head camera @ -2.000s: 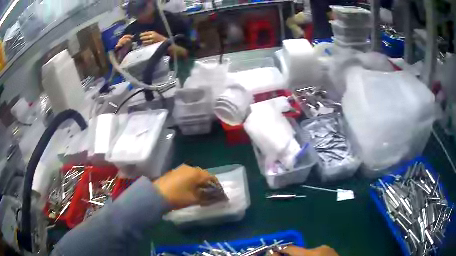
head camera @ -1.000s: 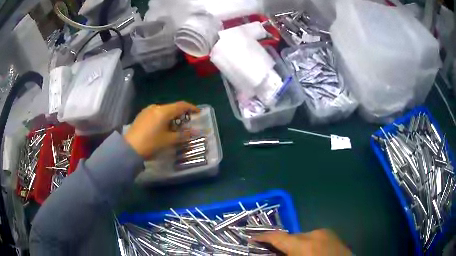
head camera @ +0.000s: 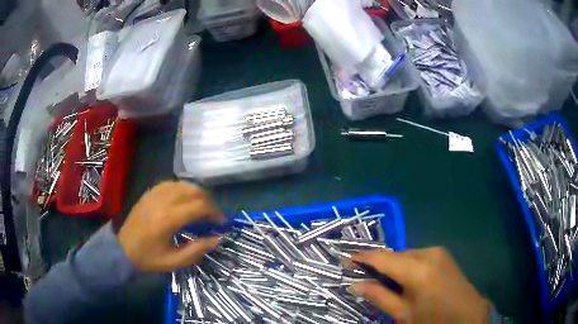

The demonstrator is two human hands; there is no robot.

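Note:
A blue bin (head camera: pixel 394 223) nearest me holds a jumble of silver metal shafts (head camera: pixel 279 272). My left hand (head camera: pixel 174 226) is over its left rim, thumb and fingers apart around shaft ends; whether it grips any is blurred. My right hand (head camera: pixel 415 281) is over the bin's right side, shut on a slim dark hand tool (head camera: pixel 379 276), its tip near the shafts. A clear plastic box (head camera: pixel 190 142) behind the bin holds shafts in neat rows (head camera: pixel 270 131) over a whitish liner.
Red bins (head camera: pixel 114 183) with loose shafts stand left, a lidded clear box (head camera: pixel 142 60) behind them. A lone shaft (head camera: pixel 371 133) and a white-tagged rod (head camera: pixel 460 142) lie right of the clear box. Clear tubs (head camera: pixel 374 104), a cloudy bag (head camera: pixel 520 57) and another blue bin (head camera: pixel 529 209) stand right.
My left hand has moved from the clear box down to the near blue bin, leaving shafts lying in the box. The view has tilted down, and the dark tool now shows in my right hand.

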